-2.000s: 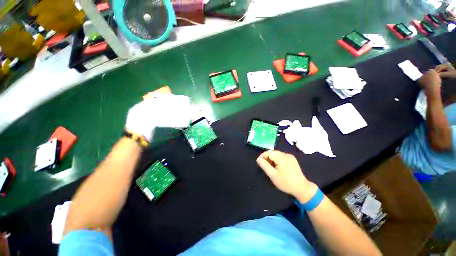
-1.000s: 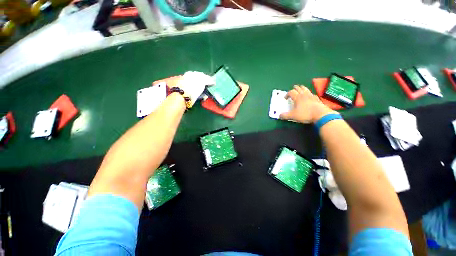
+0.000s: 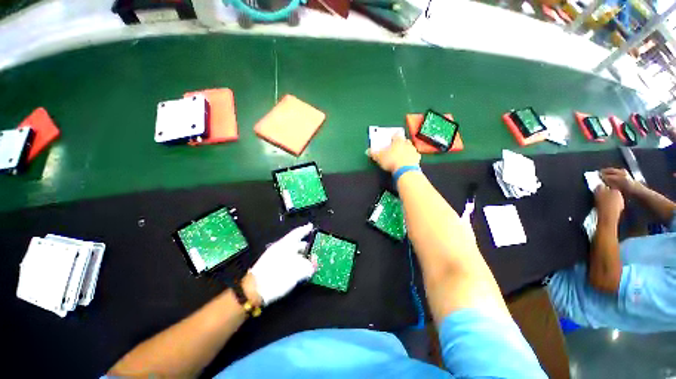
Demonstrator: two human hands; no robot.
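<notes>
My left hand (image 3: 283,268), in a white glove, holds the left edge of a device housing with a green circuit board (image 3: 333,260) low on the black mat. My bare right hand (image 3: 396,154) is on a white cover plate (image 3: 385,136) on the green belt, fingers at its near edge. Three more housings with green boards lie on the mat: one at the left (image 3: 213,240), one behind my left hand (image 3: 300,186), and one (image 3: 388,215) partly hidden by my right forearm.
Orange-red pads (image 3: 290,124) lie on the belt (image 3: 348,81), one under a closed unit (image 3: 181,120), another under a housing (image 3: 438,129). Cover stacks lie left (image 3: 55,274) and right (image 3: 517,175). A worker's hands (image 3: 612,186) are at the far right.
My left hand has moved from the belt back to the mat with a housing, leaving a bare pad. My right hand stays at the cover plate. The view has shifted.
</notes>
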